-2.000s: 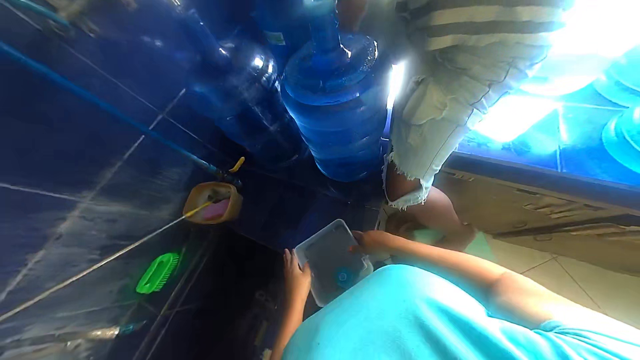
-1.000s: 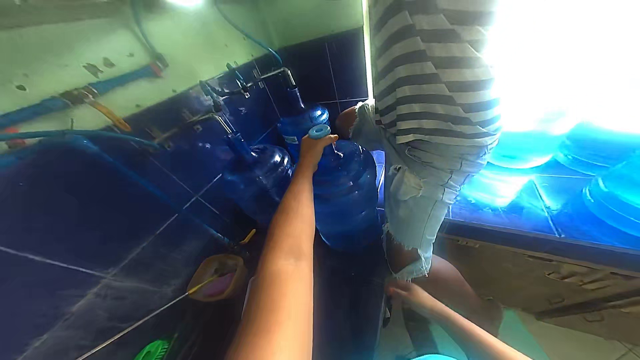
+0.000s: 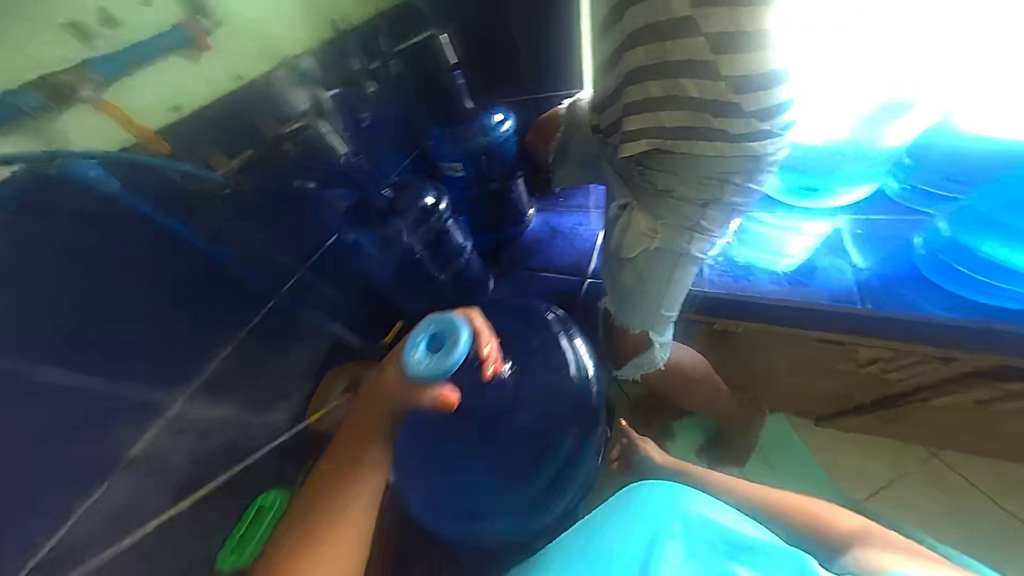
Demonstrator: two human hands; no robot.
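A large blue plastic water jug (image 3: pixel 512 448) stands close in front of me, with a light blue cap (image 3: pixel 438 346) on its neck. My left hand (image 3: pixel 448 360) grips the neck just under the cap, fingers wrapped around it. Low on the jug's right side is my right hand (image 3: pixel 636 450), near its wall; whether it touches the jug cannot be told. Its fingers look loosely bent, and nothing shows in them.
A person in a striped shirt (image 3: pixel 696 72) and torn jeans stands beyond the jug. More blue jugs (image 3: pixel 436 224) stand behind it under taps. At right, a tiled ledge (image 3: pixel 800 280) holds clear blue jugs (image 3: pixel 976 216). A green brush (image 3: pixel 254 530) and a small basin (image 3: pixel 340 392) lie at left.
A second ago the jug stood farther off beside the person; it is now close to me, my left hand still at its neck. Two seconds ago both hands were at a clear plastic container.
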